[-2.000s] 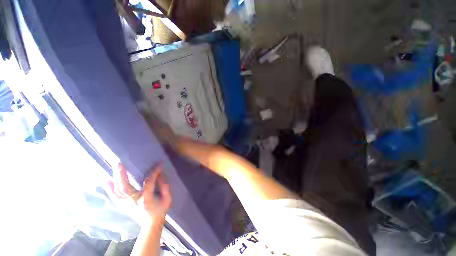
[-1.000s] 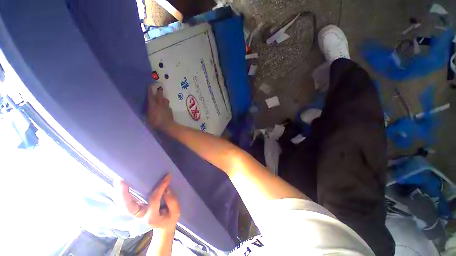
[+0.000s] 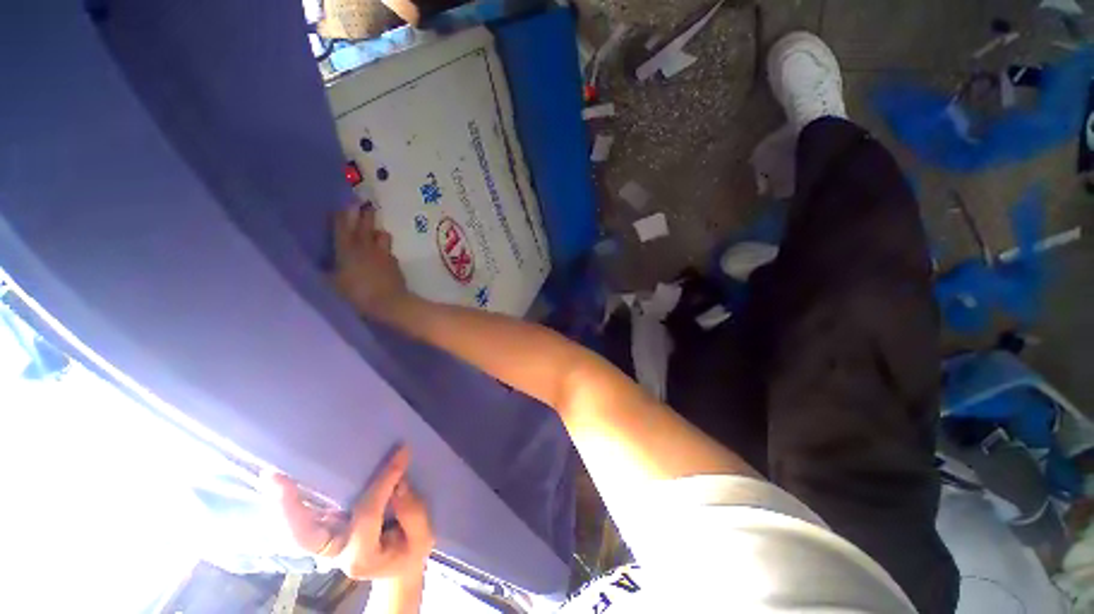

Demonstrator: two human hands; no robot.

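A white box with a red switch, dark buttons and a red oval logo lies below the padded ironing table, which is covered in purple-blue cloth. My right hand reaches below the table edge to the box's face, with its fingers by a dark button just under the red switch. Part of that hand is blurred. I see nothing held in it. My left hand rests at the table's far lower edge with its fingers apart and nothing visible in it. A bright, overexposed whitish surface lies beyond it.
A blue side or panel adjoins the white box. Scraps of paper and blue plastic litter the floor. My dark-trousered leg and white shoe are at right. A blue and grey heap lies at lower right.
Two seconds ago my right hand was lower and blurred near the table edge; now it is at the buttons. The view has shifted. My left hand stays at the table edge.
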